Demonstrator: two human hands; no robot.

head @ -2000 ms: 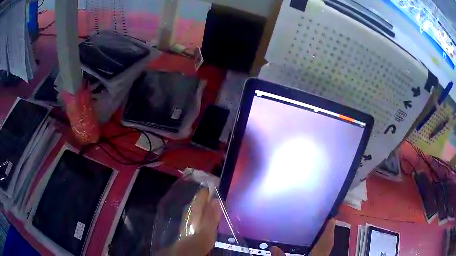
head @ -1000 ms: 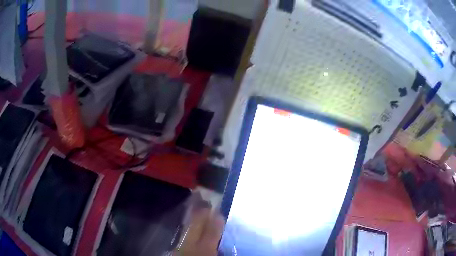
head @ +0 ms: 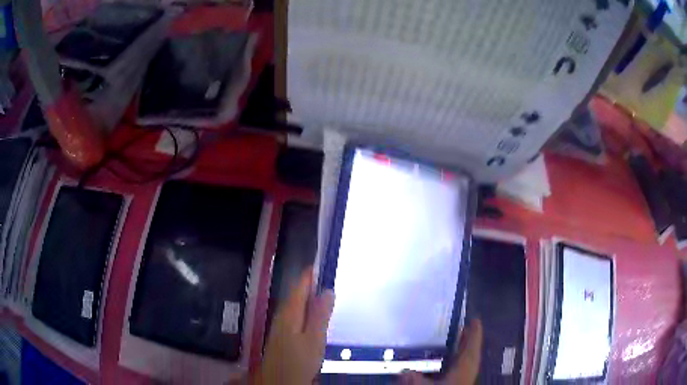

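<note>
A tablet (head: pixel 399 263) with a bright white-lavender screen is held in front of the test chart (head: pixel 422 83). White round buttons show on the black strip at its lower edge. My left hand (head: pixel 297 334) grips its lower left edge. My right hand (head: pixel 463 357) grips its lower right edge and is partly cut off by the bottom of the picture. A white foam sleeve (head: pixel 328 180) sticks out along the tablet's left side. Both hands are somewhat blurred.
Dark tablets lie left (head: pixel 197 267), far left (head: pixel 75 263) and behind my right hand (head: pixel 497 293). A tablet with a white screen (head: pixel 584 316) lies at the right. Black cables (head: pixel 143 162) and an orange-wrapped post (head: pixel 75 139) stand at the left. A blue bin (head: pixel 41 368) shows at lower left.
The view has tilted down and shifted right. The held tablet appears smaller and its whole screen shows. The clear film seen by my left hand earlier no longer shows there.
</note>
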